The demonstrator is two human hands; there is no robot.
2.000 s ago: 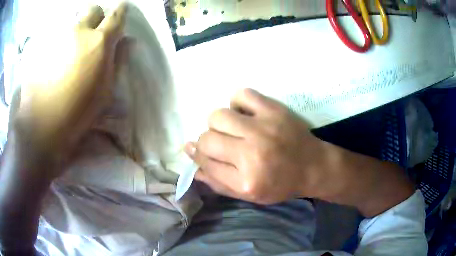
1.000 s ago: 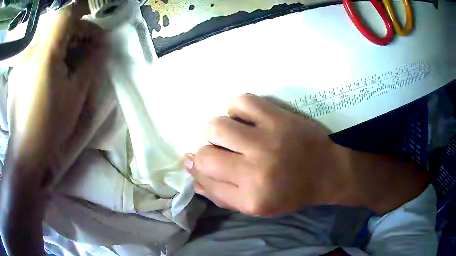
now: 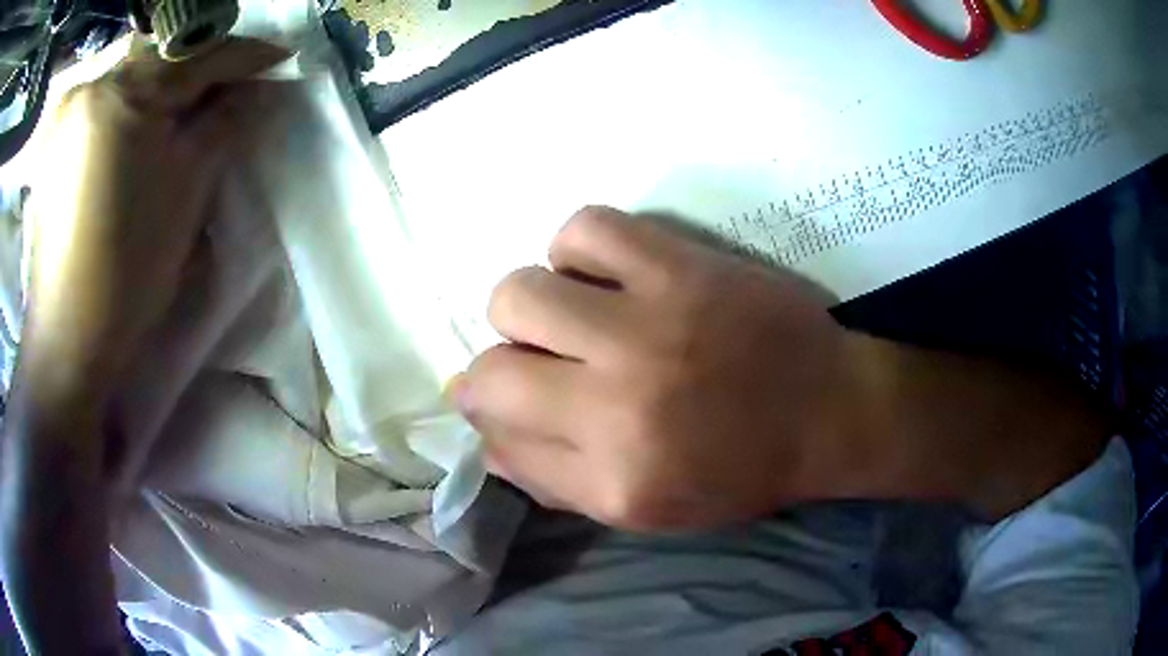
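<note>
A white garment piece (image 3: pixel 365 308) lies bunched from the machine area at the upper left down over the lap. My left hand (image 3: pixel 154 167) lies on the cloth at the upper left, its fingers right below a ribbed machine knob (image 3: pixel 192 23); the fingertips are partly hidden, and the hand presses or holds the cloth there. My right hand (image 3: pixel 653 372) is in the centre, fingers curled, pinching the cloth's edge between thumb and forefinger. A folded end of the cloth sticks out below its fingertips.
The white table (image 3: pixel 717 103) carries a printed ruler scale (image 3: pixel 922 180). The worn bed plate (image 3: pixel 436 39) is at the top. Red and yellow scissors handles (image 3: pixel 948 41) are cut off at the top right. A dark blue basket (image 3: pixel 1025 308) is at the right.
The view has shifted, so the scissors and table sit higher. The left hand has moved to beneath the knob, with the cloth stretched straighter between both hands. The right hand keeps its pinch.
</note>
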